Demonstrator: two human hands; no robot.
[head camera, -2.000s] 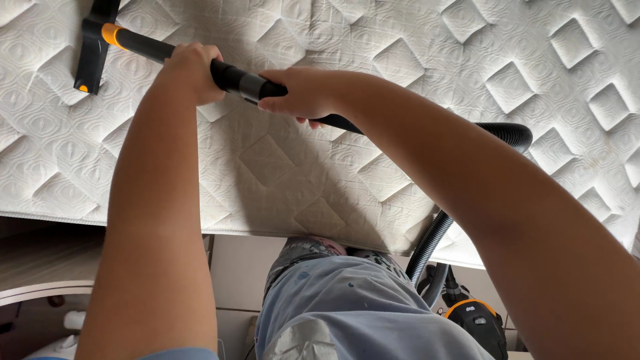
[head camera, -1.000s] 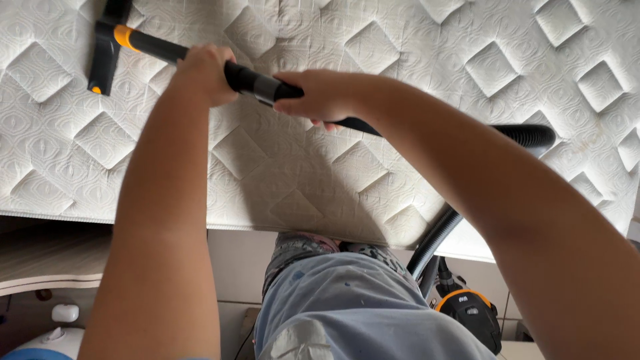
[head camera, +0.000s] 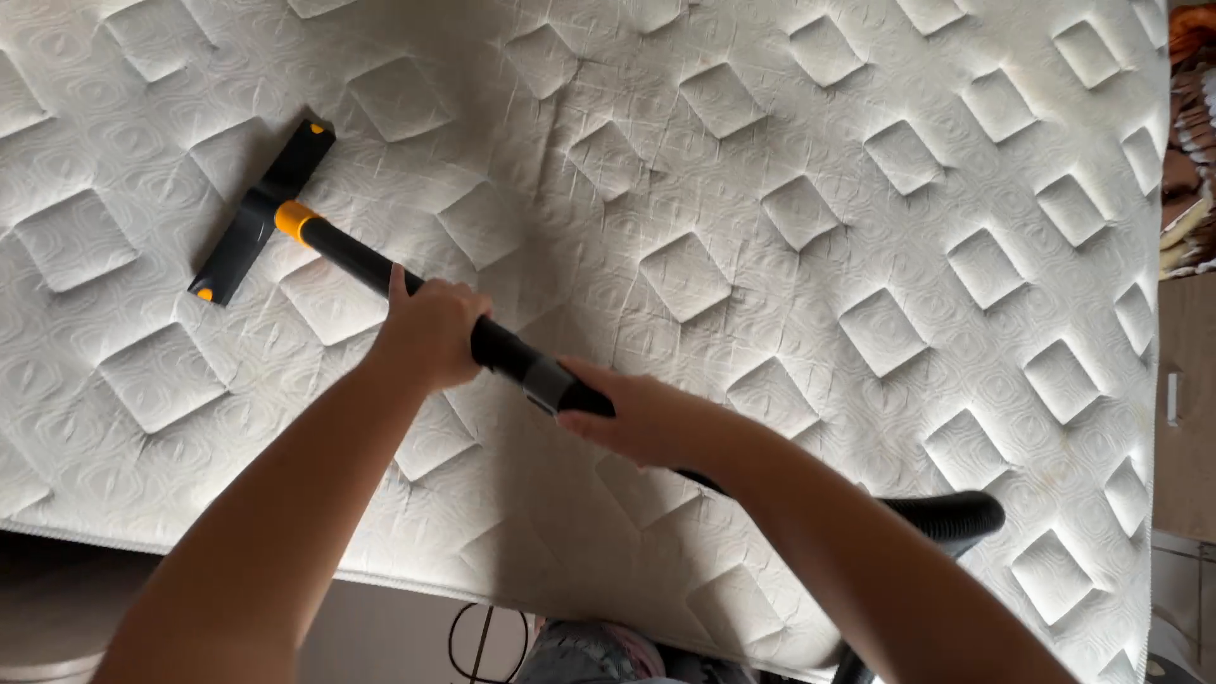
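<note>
My left hand (head camera: 432, 328) is closed around the black tube of a vacuum cleaner wand (head camera: 356, 256). Lower on the same wand, my right hand (head camera: 632, 413) grips the handle section behind a grey collar. A wide black floor nozzle (head camera: 261, 214) with orange tips lies on the white quilted mattress (head camera: 684, 275), joined to the wand by an orange ring. From under my right forearm a ribbed black hose (head camera: 950, 515) bends back over the mattress edge.
A thin dark cable (head camera: 454, 646) loops on the tiled floor below the mattress's near edge. Brown furniture (head camera: 66, 608) stands at lower left. Along the right side are a wooden panel with a pale handle (head camera: 1173, 399) and some brown patterned fabric (head camera: 1187, 161).
The view has shifted, showing more of the mattress's right side; the vacuum cleaner body seen earlier at lower right is out of frame. Both hands still hold the wand.
</note>
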